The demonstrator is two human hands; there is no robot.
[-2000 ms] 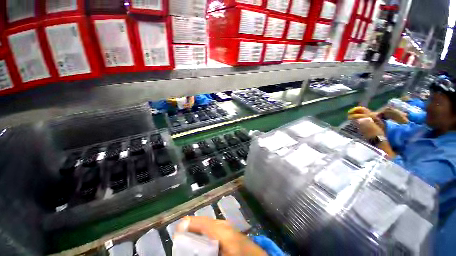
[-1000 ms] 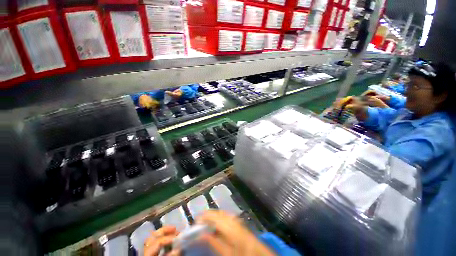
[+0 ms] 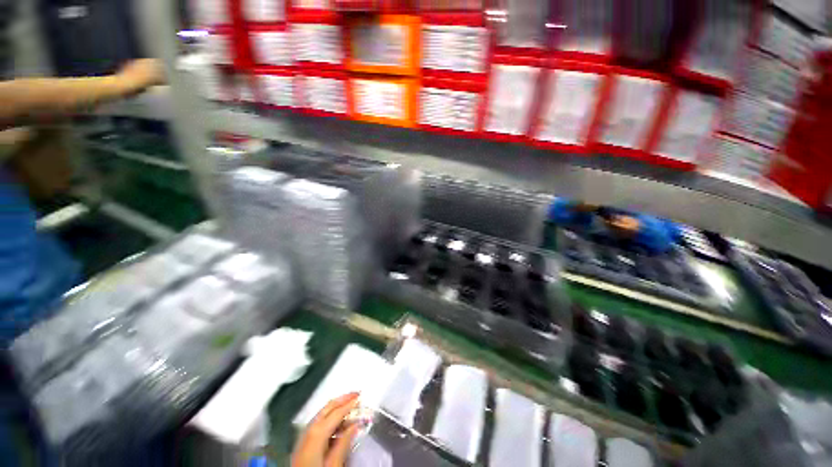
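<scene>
My left hand (image 3: 330, 432) is at the bottom centre, blurred and cut off by the lower edge. Its fingertips are at the left end of the clear working tray (image 3: 410, 430), over whitish material; whether they grip anything cannot be told. White sleeved phones (image 3: 461, 412) lie side by side in the tray's pockets. A white sleeve stack (image 3: 342, 388) lies just left of the tray, and another white pile with a ragged end (image 3: 255, 390) lies further left. My right hand is not in view.
Stacked filled trays (image 3: 155, 333) stand at left, with taller stacks (image 3: 315, 242) behind. Trays of bare black phones (image 3: 474, 278) lie beyond the working tray. Red and orange boxes (image 3: 383, 100) fill the shelf above. A person's arm (image 3: 73, 98) reaches in at upper left; another person's hand (image 3: 625, 222) is across the belt.
The view has swung left, bringing in the sleeve piles and left stacks. The sleeved phone held between both hands is no longer seen there, and my right hand has left the picture.
</scene>
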